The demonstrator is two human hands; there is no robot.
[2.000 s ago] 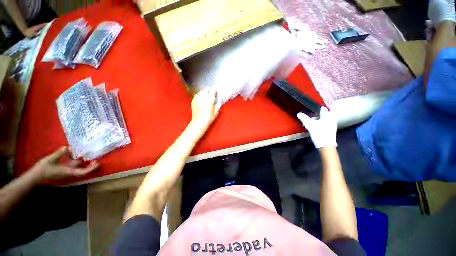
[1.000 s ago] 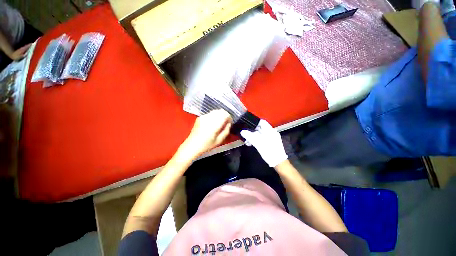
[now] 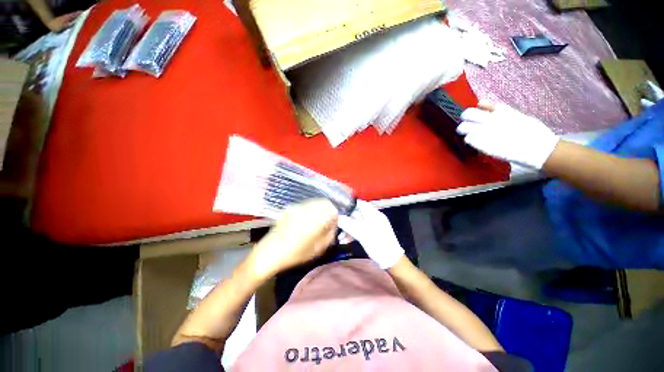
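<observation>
A dark finned part (image 3: 291,185) lies most of the way inside a clear-white bubble bag (image 3: 244,174), held just above the red table edge. My left hand (image 3: 302,232), bare and slightly blurred, grips the bag near its open end. My right hand (image 3: 371,232), in a white glove, holds the same end of the bag and part; its fingertips are partly hidden. Another dark finned part (image 3: 448,120) is on the red cloth at the right, with another person's gloved hand (image 3: 510,134) on it.
A brown carton (image 3: 342,29) on its side spills empty bubble bags (image 3: 386,76). Bagged parts (image 3: 160,43) lie at the far left. A small dark piece (image 3: 539,46) lies on the pink bubble wrap (image 3: 539,87). A lower carton (image 3: 164,290) stands below the table edge.
The part has gone deeper into the bag, and both hands have moved it left and away from the carton's bags. Another person's gloved hand has reached in with a dark part at the right.
</observation>
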